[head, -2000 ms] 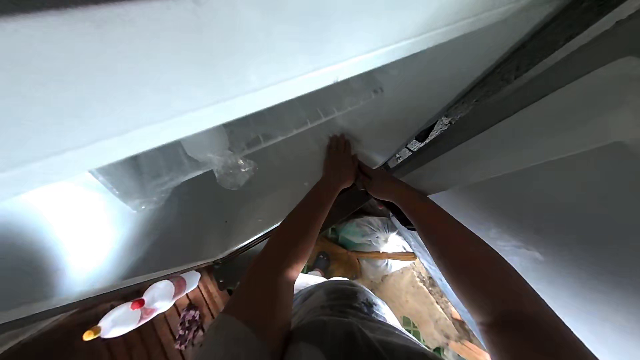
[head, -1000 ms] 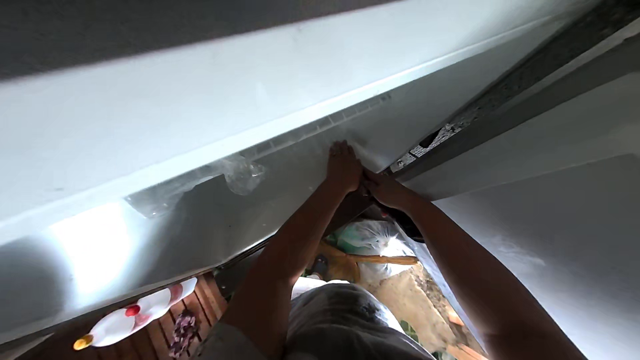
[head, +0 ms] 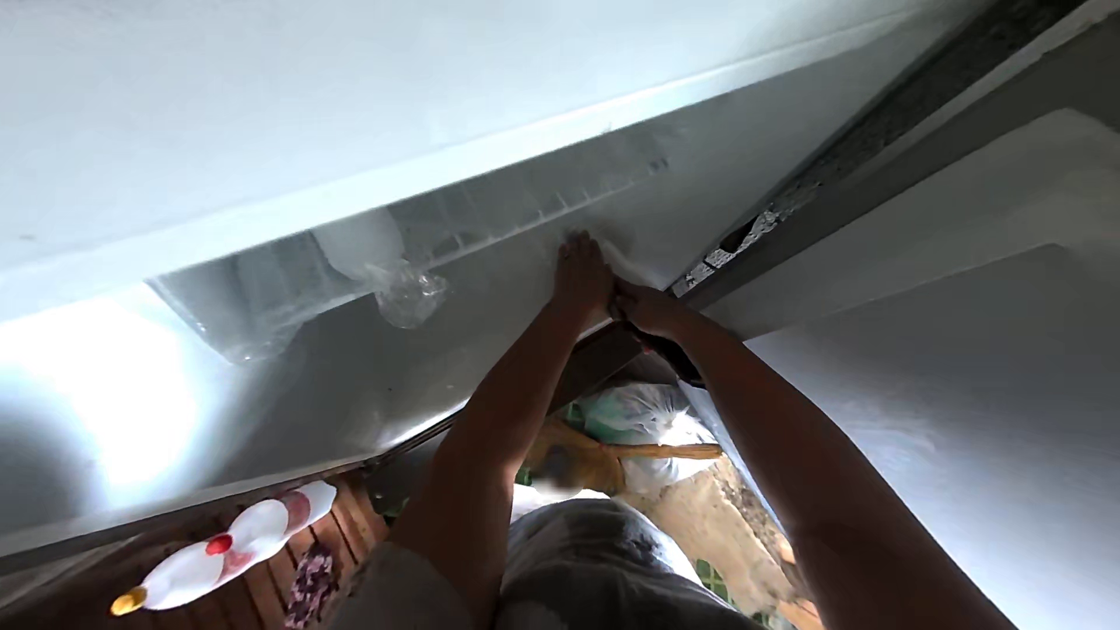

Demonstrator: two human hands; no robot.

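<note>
The inside of a pale, frost-grey appliance, apparently a freezer or refrigerator, fills the upper view, with its wall (head: 490, 306) below a white ledge. My left hand (head: 584, 273) lies against this wall, fingers pointing up. Close beside it, my right hand (head: 647, 308) is near the wall's right edge, around something dark that is mostly hidden. A clear plastic tray or bin (head: 289, 280) shows left of my hands, with a crumpled clear plastic bag (head: 409, 296) hanging by it. The door (head: 962, 411) stands at the right.
At lower left, white bottles with a yellow cap (head: 129, 600) and a red cap (head: 219, 544) lie on brown slatted wood (head: 262, 586), near a purple patterned cloth (head: 311, 584). Below my hands are a tied plastic bag (head: 643, 416) and a wooden piece with a bar (head: 669, 451).
</note>
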